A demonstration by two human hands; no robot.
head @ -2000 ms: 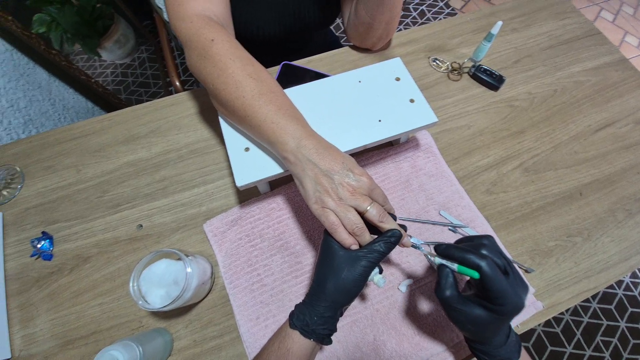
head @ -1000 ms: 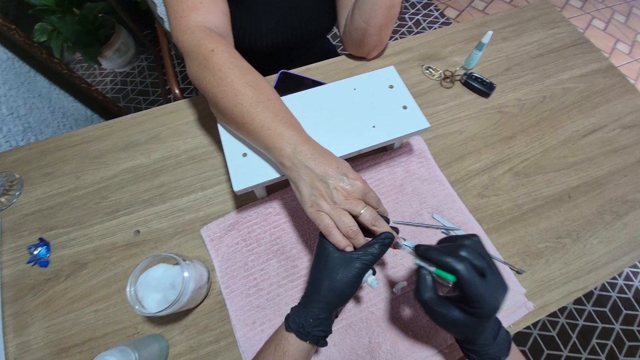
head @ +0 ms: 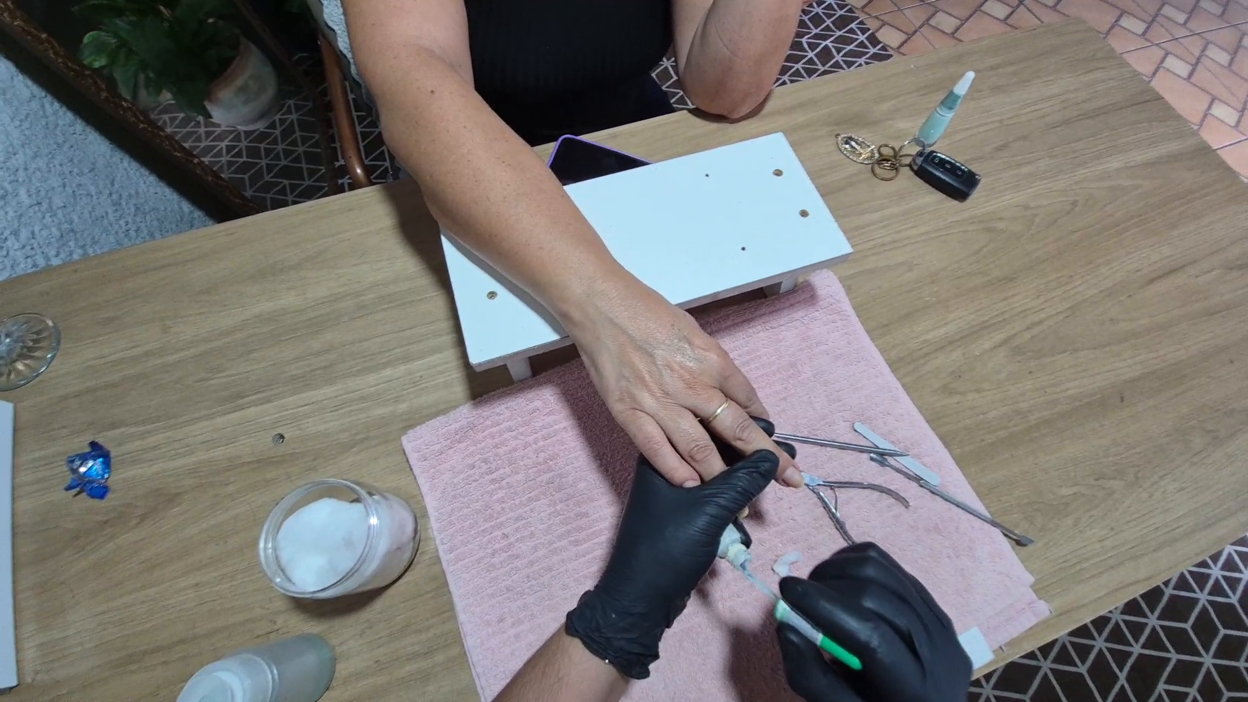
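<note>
My black-gloved left hand (head: 673, 546) holds a finger of another person's hand (head: 663, 366), thumb on top; a small bottle (head: 733, 542) shows under my palm. In my gloved right hand (head: 873, 624) is a thin green-ended applicator (head: 814, 634), its tip at the bottle's mouth. Cuticle nippers (head: 829, 497) lie on the pink towel (head: 526, 487) beyond the fingertips, beside a metal tool (head: 838, 445), another long metal tool (head: 955, 502) and a nail file (head: 902, 453). A white scrap (head: 786, 563) lies near the bottle. The person's arm rests over a white wooden stand (head: 692, 224).
Left of the towel stand a jar of cotton pads (head: 341, 536) and a translucent bottle (head: 268, 673). Blue foil (head: 90, 470) and a glass dish (head: 24, 349) lie farther left. Keys with a black fob (head: 946, 175) are at the back right; a phone (head: 590, 158) lies behind the stand.
My right hand has moved away from the held fingertip, down toward me, with the applicator. The small bottle under my left palm now shows. The nippers are now more fully in sight.
</note>
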